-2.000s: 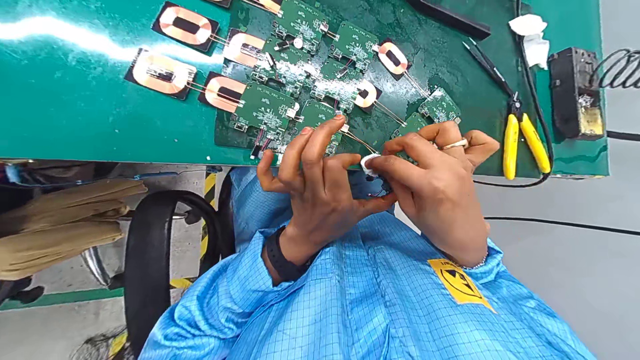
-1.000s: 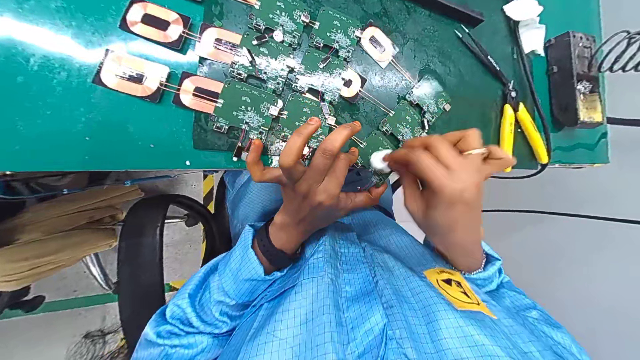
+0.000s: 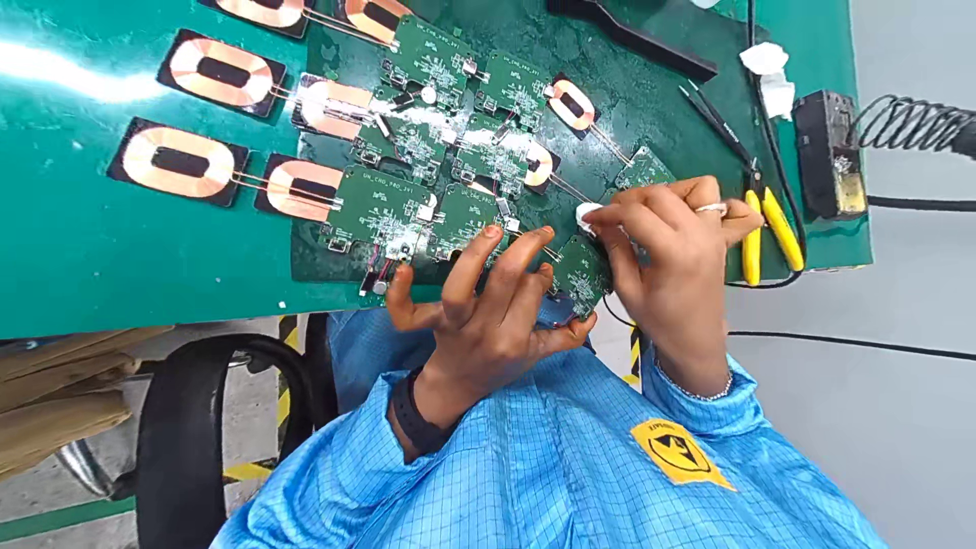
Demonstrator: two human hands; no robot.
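My left hand [image 3: 496,320] is spread at the table's near edge, its thumb touching the lower corner of a green circuit board [image 3: 581,273]. Between the thumb and fingertips of my right hand [image 3: 671,259] is a small white wad [image 3: 586,217], just above that board. Farther left, several more circuit boards [image 3: 377,202] lie close together, joined by thin leads to copper coils [image 3: 179,162] on black backings. Another coil [image 3: 572,105] connects to a board [image 3: 643,169] beyond my right hand. Part of the near board is hidden by my right fingers.
Yellow-handled cutters [image 3: 779,229] and black tweezers [image 3: 717,122] lie right of my right hand. Beyond them are a black holder [image 3: 829,156] with a wire coil, white crumpled tissue [image 3: 776,93] and a black cable. A black bar [image 3: 648,42] lies at the back. A chair [image 3: 183,435] stands below left.
My right hand has lifted off the near board's side and come back beside it with the white wad still pinched. My left hand stays spread at the table edge.
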